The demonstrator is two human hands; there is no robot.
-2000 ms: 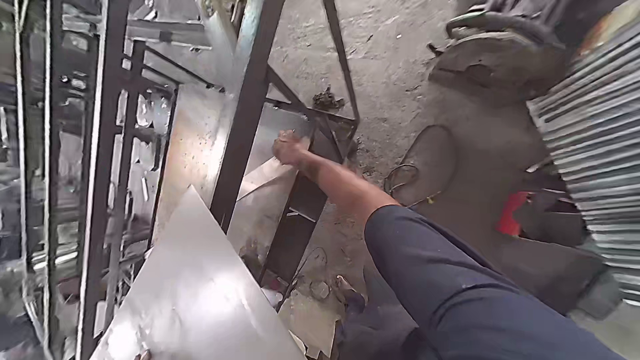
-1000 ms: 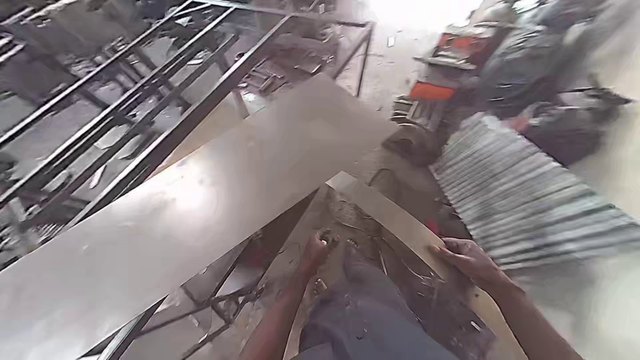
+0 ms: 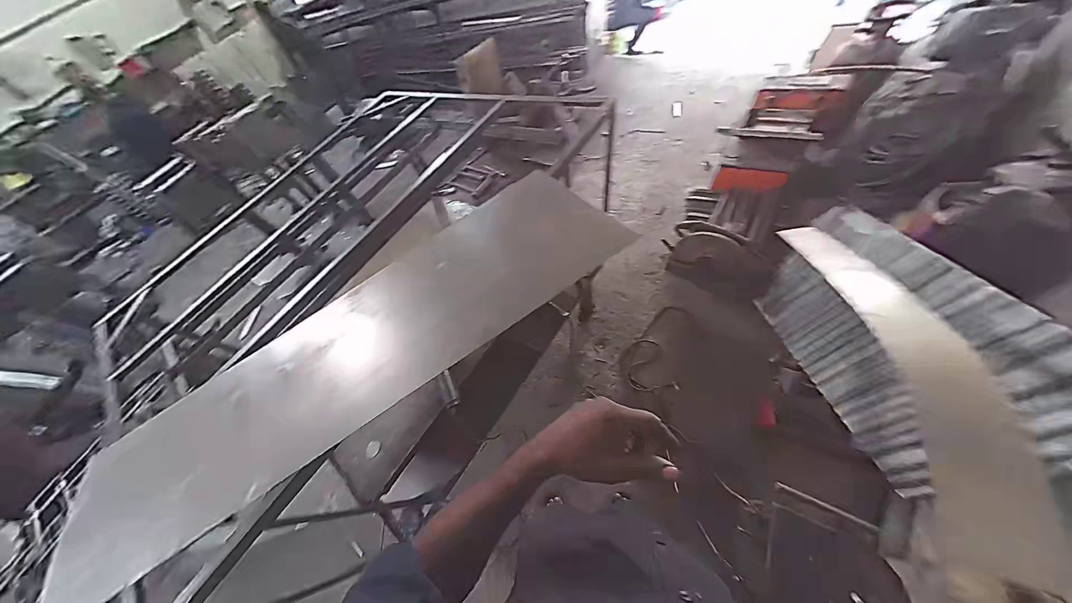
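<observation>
My left hand point(image 3: 615, 444) is at the lower middle, over my lap, its fingers curled and its thumb spread from them. A thin line shows by the thumb tip; whether the hand holds it cannot be told. To its left, a long flat sheet of shiny metal point(image 3: 435, 293) lies slantwise on a dark metal frame point(image 3: 285, 494). At the right, a long curved metal strip point(image 3: 946, 360) passes in front of corrugated sheets point(image 3: 837, 352) and runs out at the bottom edge. My right hand is out of view.
Welded metal frames point(image 3: 452, 159) stand at the back left beside cluttered metal parts. A cut-off saw point(image 3: 712, 251) stands on the floor beyond my hand, near a loose cable point(image 3: 641, 364). Stacked items with orange parts point(image 3: 749, 177) are at the back right. A person point(image 3: 632, 17) is far off.
The strip, held by my right hand in front of me one second ago, is now farther right, and that hand has left the view. The view has turned since the earliest frame.
</observation>
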